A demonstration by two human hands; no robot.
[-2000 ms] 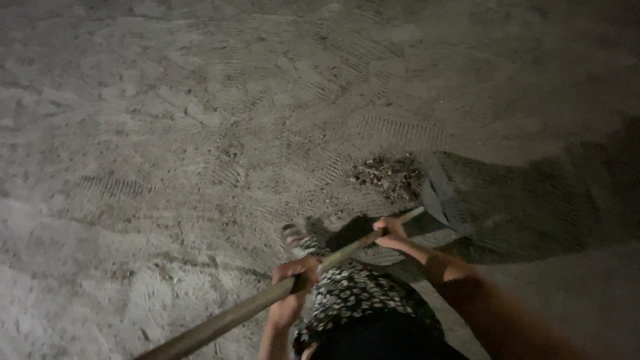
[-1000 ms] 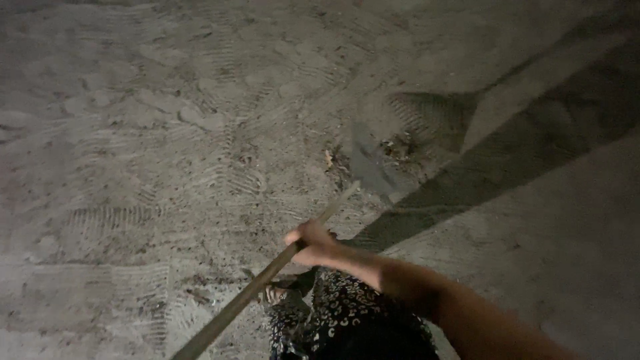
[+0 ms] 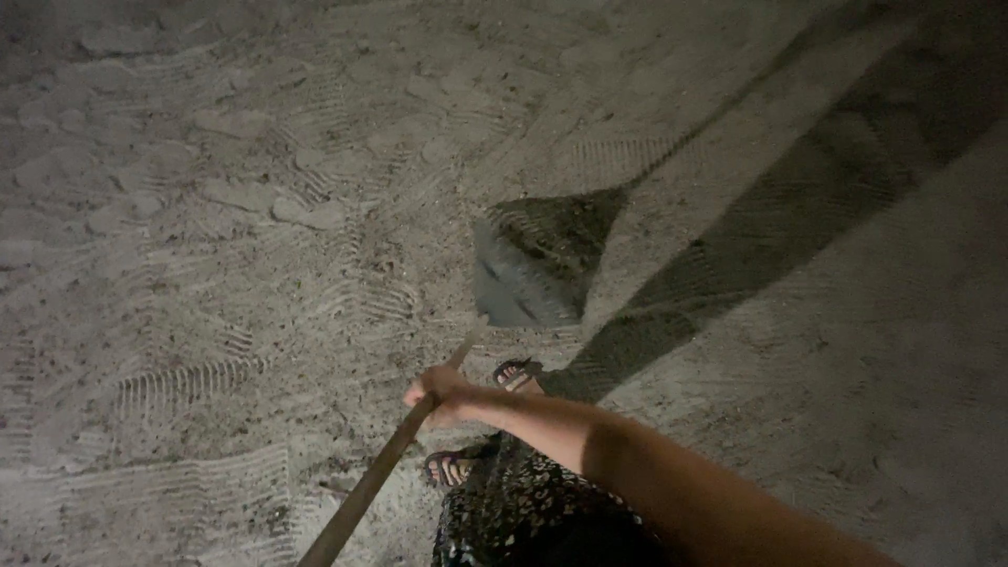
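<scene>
My right hand [image 3: 438, 395] is closed around a long wooden handle [image 3: 368, 490], which runs from the bottom edge up to a flat grey blade [image 3: 516, 291] of a shovel or similar tool. The blade is at the sandy ground, just ahead of my feet; it is blurred, and whether anything lies on it I cannot tell. My left hand is out of view, and the near end of the handle is cut off by the frame.
Dusty ground [image 3: 276, 260] with ridged tread prints spreads all around. My two sandalled feet [image 3: 516, 376] stand below the blade, beside patterned dark clothing [image 3: 504, 504]. Long shadows [image 3: 732, 236] stretch to the upper right.
My left hand, on the handle two seconds ago, has gone out of view. The blade has moved away from where the pile of dry debris lay, and that pile no longer shows. The view has shifted.
</scene>
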